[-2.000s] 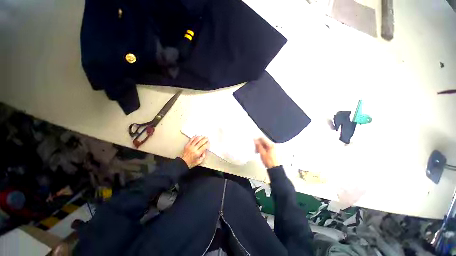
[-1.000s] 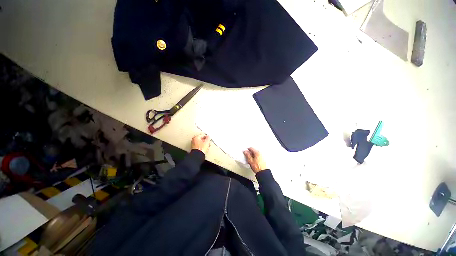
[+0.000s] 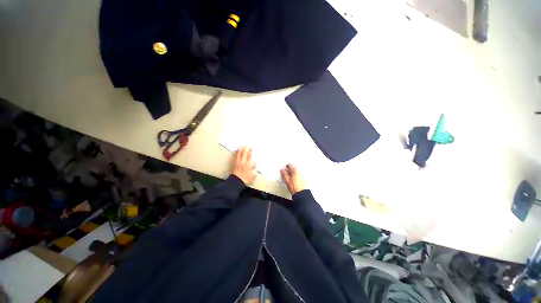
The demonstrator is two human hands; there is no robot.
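Observation:
A white sheet (image 3: 261, 145), almost lost against the pale table, lies under my hands at the near edge. My left hand (image 3: 244, 165) rests on its left part, fingers forward and close together. My right hand (image 3: 290, 179) is at its near right part, fingers curled; whether it pinches the sheet is not clear. A dark cloth panel (image 3: 333, 117) with a rounded end lies flat beyond my right hand. Shears (image 3: 188, 128) with black and red handles lie to the left, blades pointing away.
A dark coat (image 3: 267, 44) with a gold button and yellow bars covers the far left of the table (image 3: 47, 77). To the right are a teal clip (image 3: 442, 133), dark scraps (image 3: 420, 145), a pale yellow lump (image 3: 374, 205) and a black object (image 3: 523, 200). Scraps heap below the edge.
The view has shifted. My left hand has moved further onto the sheet. My right hand has moved closer to the left one than two seconds ago.

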